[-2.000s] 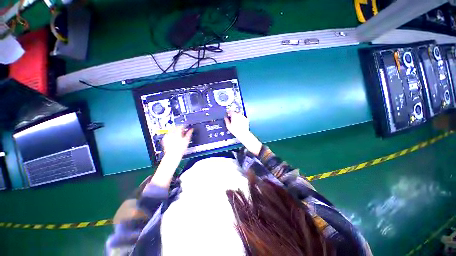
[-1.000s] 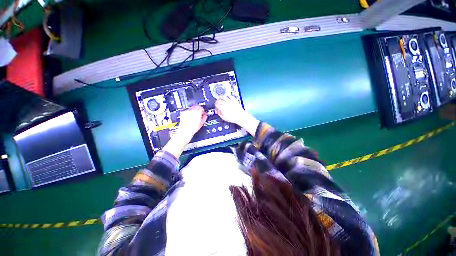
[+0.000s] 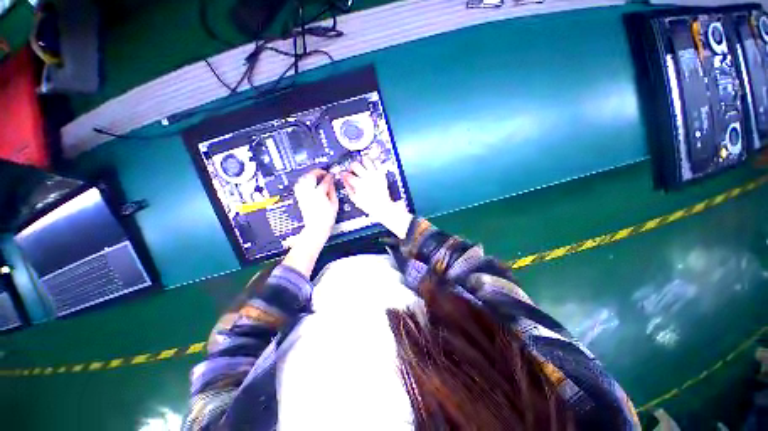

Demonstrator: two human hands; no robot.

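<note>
An open laptop base [image 3: 290, 145] lies on the green bench in front of me, bottom cover off. It shows two round fans [image 3: 353, 132] at its far corners and an orange-yellow strip [image 3: 258, 204] near its left side. A dark battery [image 3: 282, 223] lies along its near part, partly hidden by my hands. My left hand [image 3: 317, 202] and my right hand [image 3: 370, 192] are both over the middle of the base, close together, fingers bent down at its inner parts. What the fingertips touch or hold is too small to tell.
An open laptop [image 3: 84, 248] stands on the bench at the left. More open bases [image 3: 709, 93] lie at the right. Black cables [image 3: 296, 52] tangle over the pale rail [image 3: 413, 32] behind. A yellow-black line [image 3: 589, 238] crosses the floor.
The view has shifted, so the bench things sit higher and the base further left. My hands have come closer together over the base's middle. The battery's left part now shows more.
</note>
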